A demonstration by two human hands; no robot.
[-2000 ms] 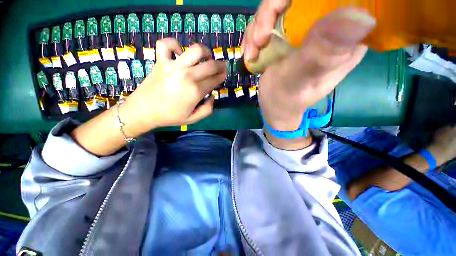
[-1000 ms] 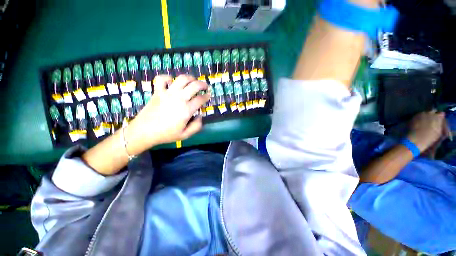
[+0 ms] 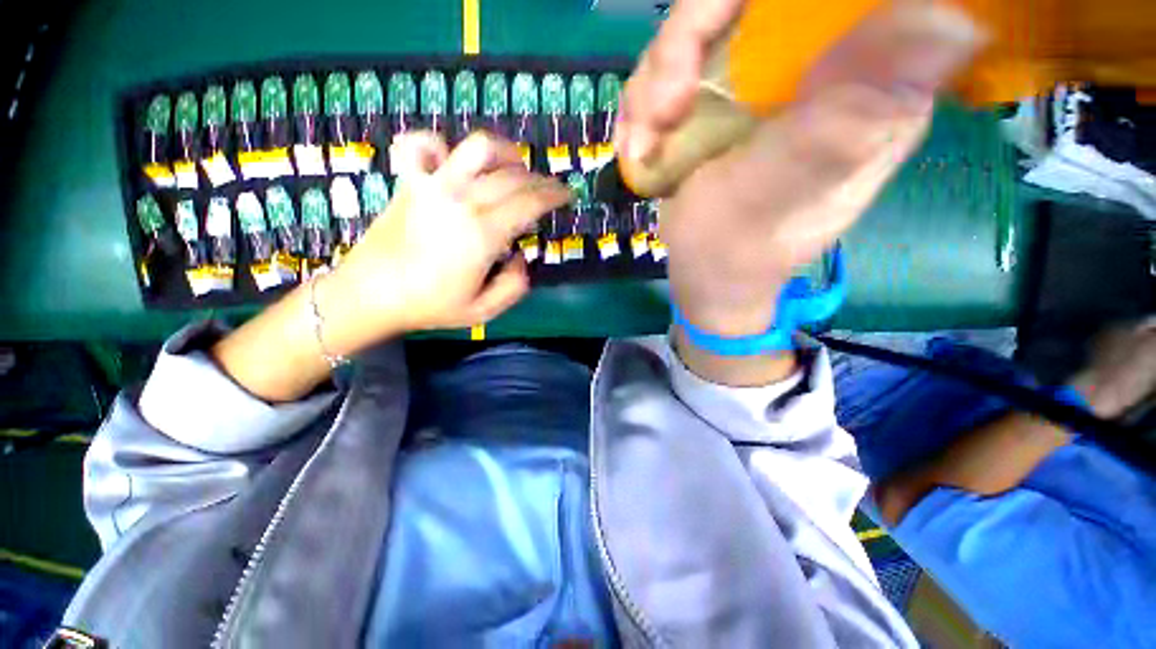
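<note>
A long black foam tray [image 3: 171,276] lies on the green bench mat with two rows of small green circuit board units [image 3: 306,96], each with thin wires to a yellow-and-white end. My left hand [image 3: 450,235] rests over the tray's middle, fingers curled at the lower row; whether it holds a unit is hidden. My right hand [image 3: 792,190], blurred and close to the camera, grips the electric screwdriver [image 3: 837,44], with an orange body and a tan front grip. The screwdriver's tip is not clearly visible; its front lies over the tray's right part.
A yellow line [image 3: 472,25] runs on the mat behind the tray. A black cord [image 3: 963,374] passes right of my right arm. A coworker's blue sleeve [image 3: 1014,545] and blurred hand [image 3: 1122,368] are at the right. White material [image 3: 1078,140] lies at the upper right.
My right hand has come back from beyond the top edge to above the tray, and the screwdriver is in view again. The view has shifted. My left hand stays over the tray's middle.
</note>
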